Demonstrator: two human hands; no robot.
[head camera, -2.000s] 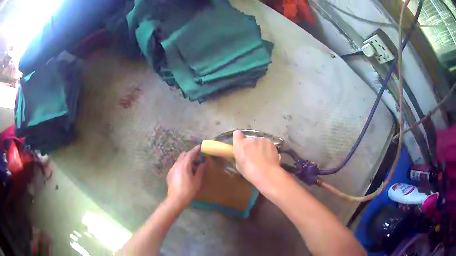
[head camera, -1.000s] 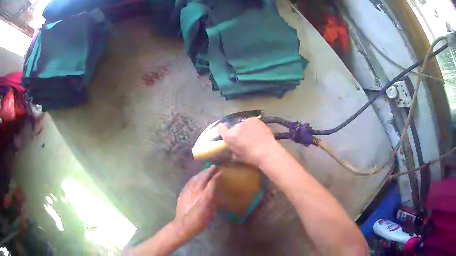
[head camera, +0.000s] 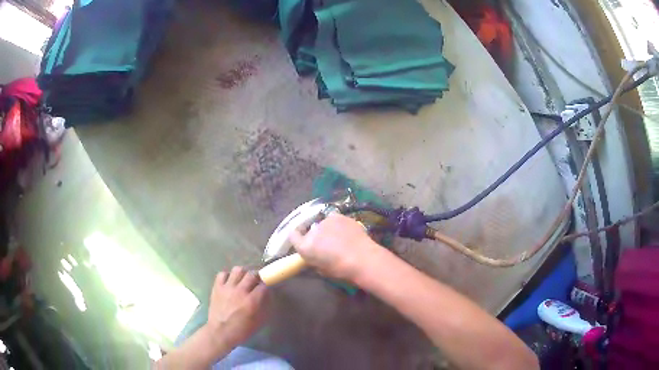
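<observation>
My right hand (head camera: 332, 246) is closed around the pale wooden handle (head camera: 283, 268) of the silver iron (head camera: 295, 222). The iron stands on a green fabric piece (head camera: 334, 185) at the table's middle. The iron and my right hand cover most of the piece; its green edges show behind and in front of them. A brownish bit of the template (head camera: 373, 220) shows beside the iron's rear. My left hand (head camera: 237, 305) is just left of the handle's end, fingers bent; what lies under its fingertips is hidden.
A fanned green fabric stack (head camera: 386, 54) lies at the back; a neater green stack (head camera: 101, 54) lies at the far left. A purple-dark cable (head camera: 498, 181) and tan hose (head camera: 506, 259) run right from the iron. A white bottle (head camera: 563, 316) is at lower right.
The iron and my right hand have moved nearer to me and left. The piece has turned and now shows green behind the iron. My left hand has moved left. The view has shifted.
</observation>
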